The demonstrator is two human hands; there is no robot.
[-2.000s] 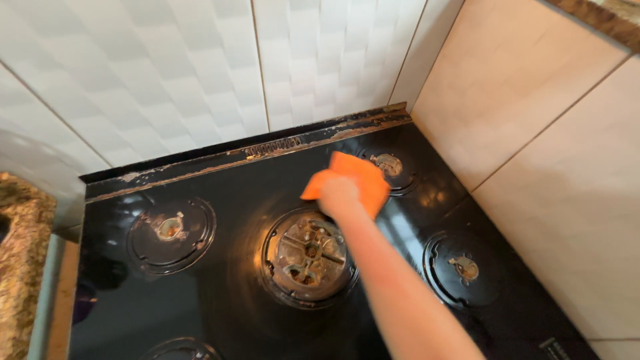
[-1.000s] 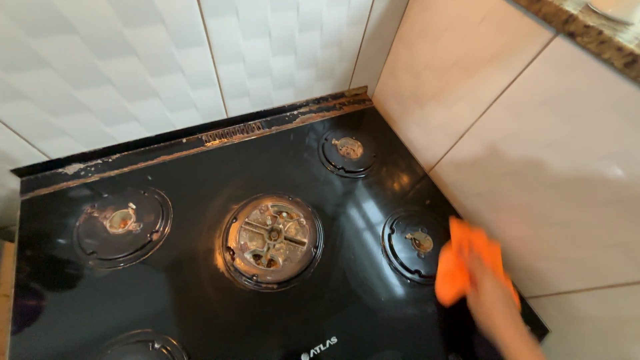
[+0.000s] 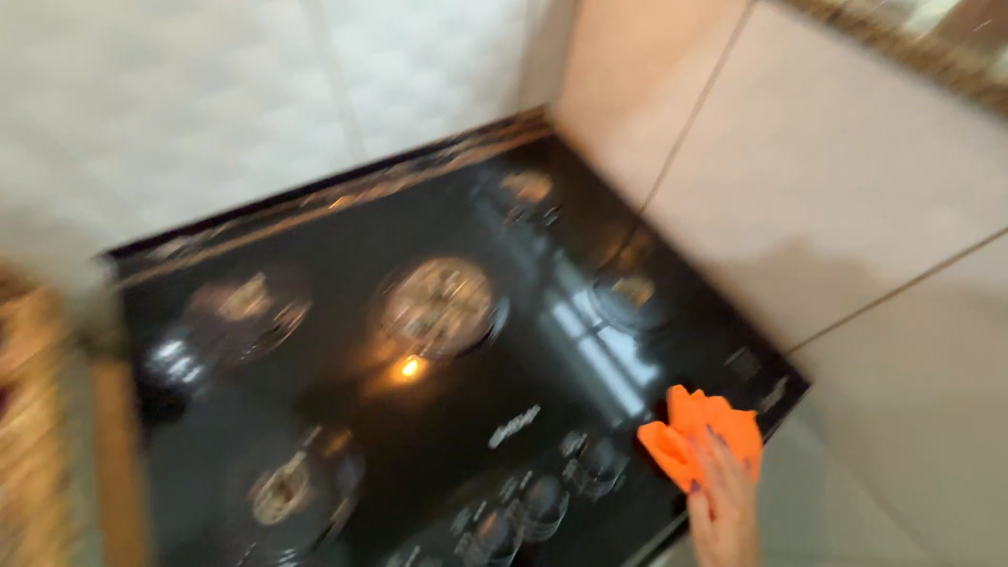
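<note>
My right hand (image 3: 723, 500) presses an orange cloth (image 3: 705, 433) onto the front right corner of a black glass cooktop (image 3: 339, 402). The cloth is bunched under the fingers. To the left of the hand are several control knobs (image 3: 543, 508). The large central burner (image 3: 441, 307) and the smaller burners around it, such as the rear right burner (image 3: 528, 187) and the front left burner (image 3: 281, 492), show without grates. Brownish residue marks the cooktop's rear edge strip (image 3: 339, 197). The picture is blurred. My left hand is out of view.
White tiled wall (image 3: 197, 94) stands behind the cooktop, and beige tiled wall (image 3: 827, 157) runs along its right side. A granite ledge (image 3: 913, 55) crosses the upper right. Another granite surface (image 3: 31, 417) lies at the left edge.
My right hand has moved with the orange cloth from near the rear right burner, past the right-side burner, to the cooktop's front right corner. The view has shifted and turned.
</note>
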